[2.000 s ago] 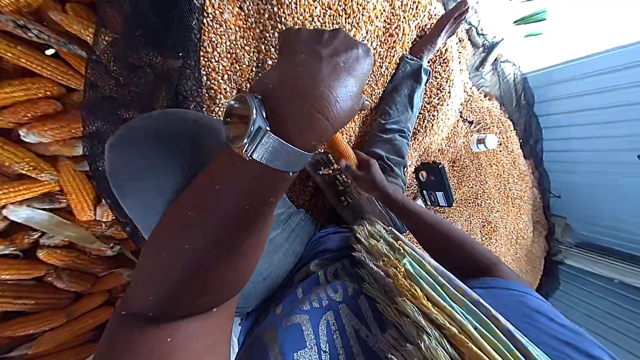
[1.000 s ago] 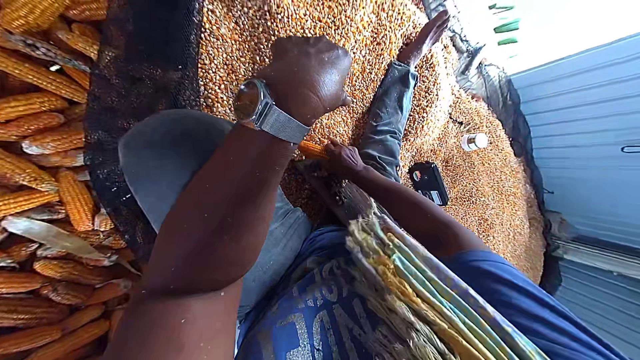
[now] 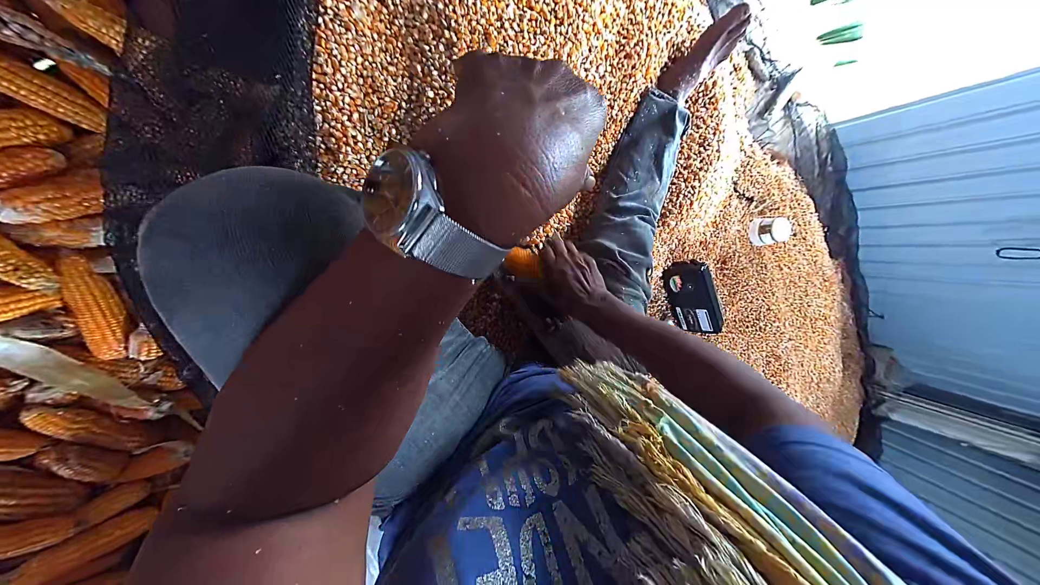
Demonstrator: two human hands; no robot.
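My left hand [image 3: 520,142], a metal watch [image 3: 398,199] at its wrist, is bent over the shelled grain with its back toward me. Its fingers are curled out of sight, so whether it holds anything cannot be told. Lower and to the right, my right hand [image 3: 573,276] grips an orange maize cob [image 3: 525,263]. The cob's left end passes behind my left wrist. Just beneath that hand is a dark, narrow board-like piece [image 3: 540,321], partly in shadow. Loose maize kernels [image 3: 390,89] spread around and beyond both hands.
Unshelled maize cobs [image 3: 93,305] are heaped at the left beside black netting [image 3: 211,89]. My bent knee [image 3: 244,252] and outstretched leg [image 3: 638,179] flank the hands. A black case [image 3: 692,296] and a small white-and-clear container [image 3: 770,231] lie on the kernels. Corrugated metal [image 3: 942,179] stands right.
The cob in my right hand pointed steeply upward two seconds ago and lay nearly level one second ago. My left hand has shifted slightly above it.
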